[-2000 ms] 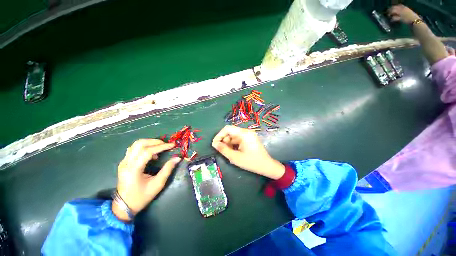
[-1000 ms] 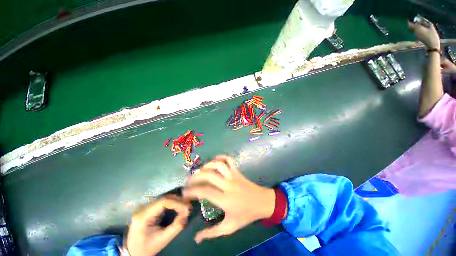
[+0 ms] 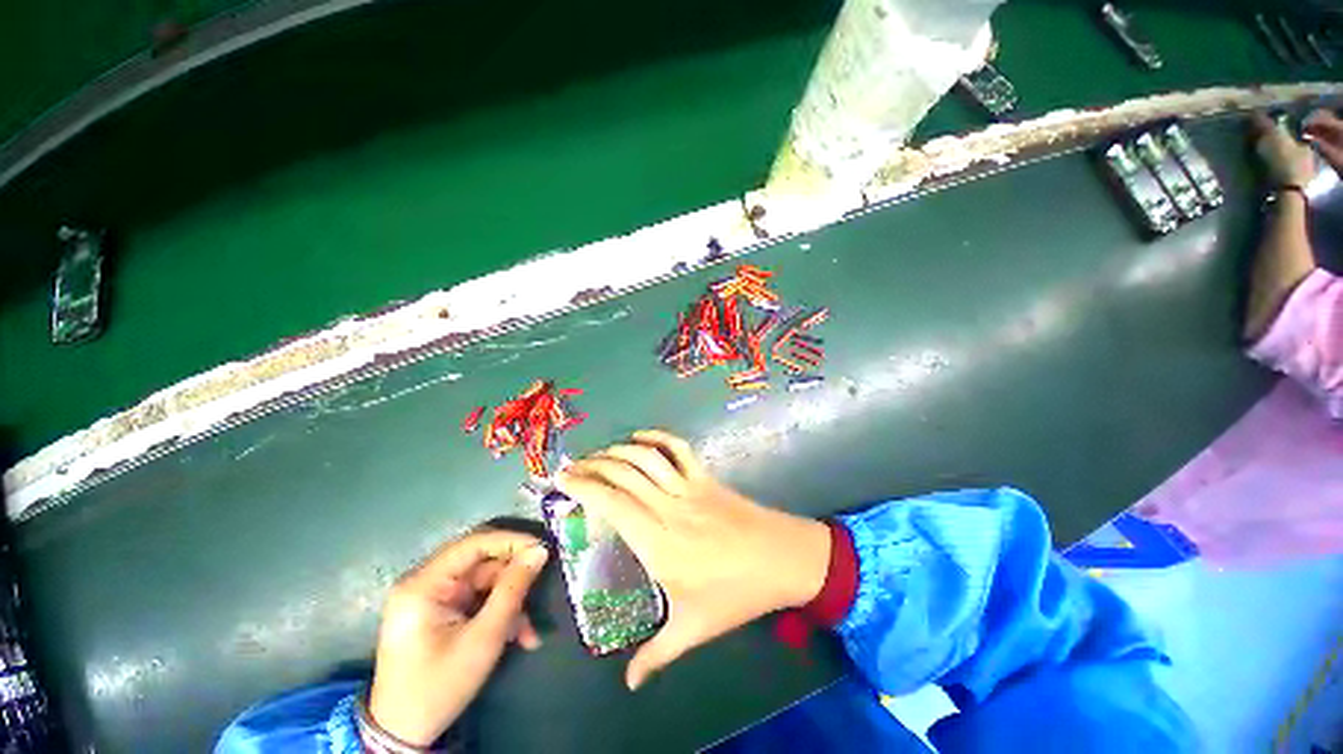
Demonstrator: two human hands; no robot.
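Observation:
An open phone unit (image 3: 616, 597) with green board and silver areas lies on the dark mat. My right hand (image 3: 700, 548) lies over its right side, fingers at the top end and thumb at the lower right, holding it. My left hand (image 3: 457, 626) is just left of the phone, thumb and index fingertips together; any small part between them is too small to tell. A loose pile of small red parts (image 3: 530, 420) lies above the phone, and a second pile (image 3: 722, 332) of red, orange and dark parts lies farther right.
A worn whitish ledge (image 3: 589, 277) with a pale post (image 3: 869, 111) separates the mat from the green conveyor (image 3: 442, 192). One phone (image 3: 78, 284) is on the conveyor at far left. Several phone units (image 3: 1164, 177) lie side by side at right, near a neighbour's hands and pink sleeve (image 3: 1303, 339). Dark parts are at far left.
My hands have moved from the red pile and the mat to the phone. My right hand has settled on the phone, and the left has drawn slightly apart from it. The neighbour's hand has come down.

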